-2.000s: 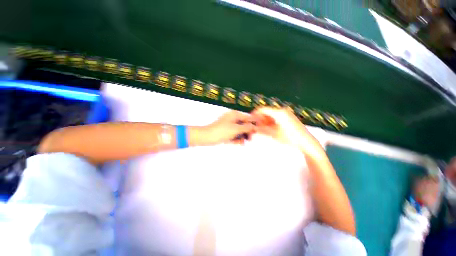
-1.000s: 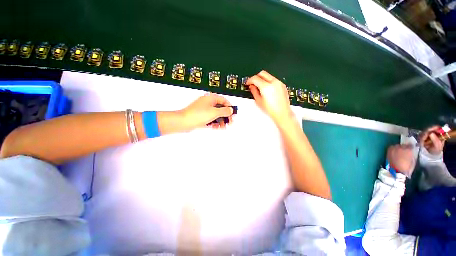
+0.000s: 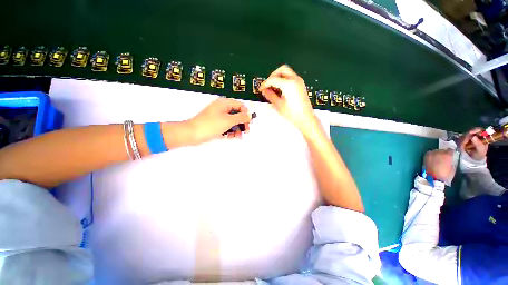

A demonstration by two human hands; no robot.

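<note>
Small circuit boards [image 3: 174, 70] with yellow square centres lie in a row along the near edge of the green conveyor belt [image 3: 223, 33]. My left hand [image 3: 223, 121], with a blue band and bangles at the wrist, is over the white sheet [image 3: 195, 183] and closed on small black parts [image 3: 237, 128]; one shows at the fingertips. My right hand [image 3: 288, 94] is over the row, its fingertips down beside a board [image 3: 258, 85]. Something dark shows under its fingers, but I cannot tell whether it is a held part. The hand hides some boards.
A blue bin [image 3: 53, 114] with dark contents is at the left. A teal mat [image 3: 379, 172] with a small dark piece on it is at the right. Another person's hands [image 3: 440, 164] are at the far right, one with an amber tool [image 3: 493, 135]. A blue cord hangs at the left.
Since a second ago, both hands have shifted slightly left, the right one to about one board further left. Earlier the two hands were together over the sheet; now they are apart.
</note>
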